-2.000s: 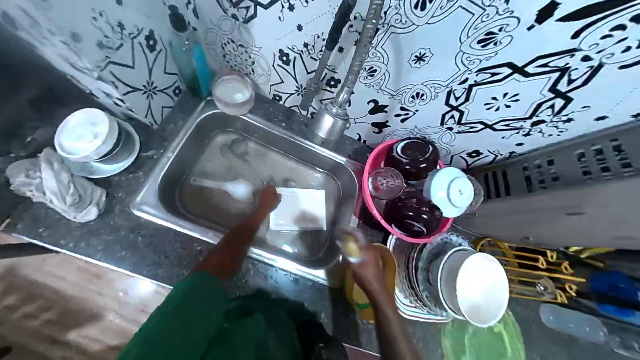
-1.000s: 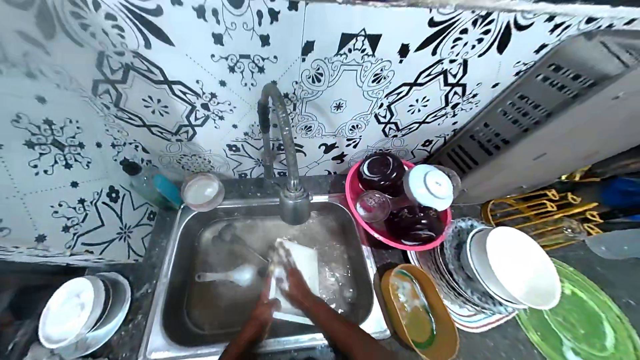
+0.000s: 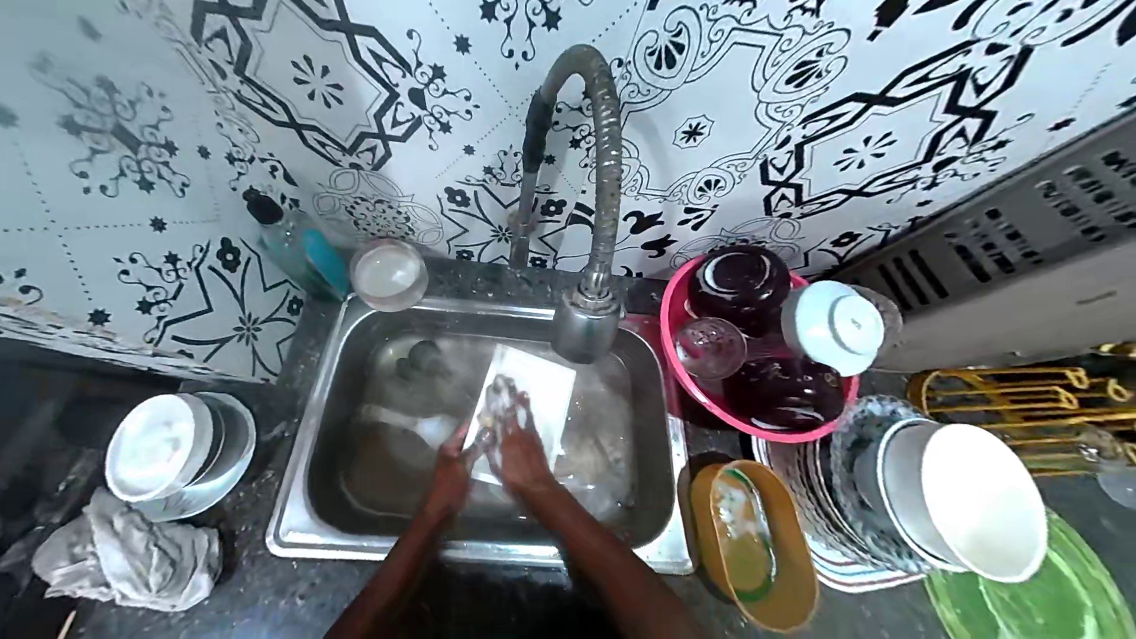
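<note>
In the steel sink (image 3: 479,548), which holds cloudy water, lies a white rectangular board or tray (image 3: 546,386). My right hand (image 3: 517,439), with suds on its fingers, rests over the board's left part. Beside it my left hand (image 3: 457,461) is at the board's lower left edge, its fingers bent; whether it grips the edge cannot be told. Something small and yellowish shows between the hands, mostly hidden. A white ladle or large spoon (image 3: 404,422) lies in the water to the left. The faucet (image 3: 587,324) stands over the sink's back edge.
Right of the sink are a pink basin (image 3: 672,355) of bowls and cups, an orange container (image 3: 799,577), stacked plates with white bowls (image 3: 981,501), and a green plate (image 3: 1065,577). Left are stacked dishes (image 3: 160,448) and a cloth (image 3: 133,555). A bottle (image 3: 297,248) and cup (image 3: 389,273) stand behind.
My right hand was near the orange container two seconds ago and has moved left onto the white board. My left hand has stayed by the board. The view has shifted.
</note>
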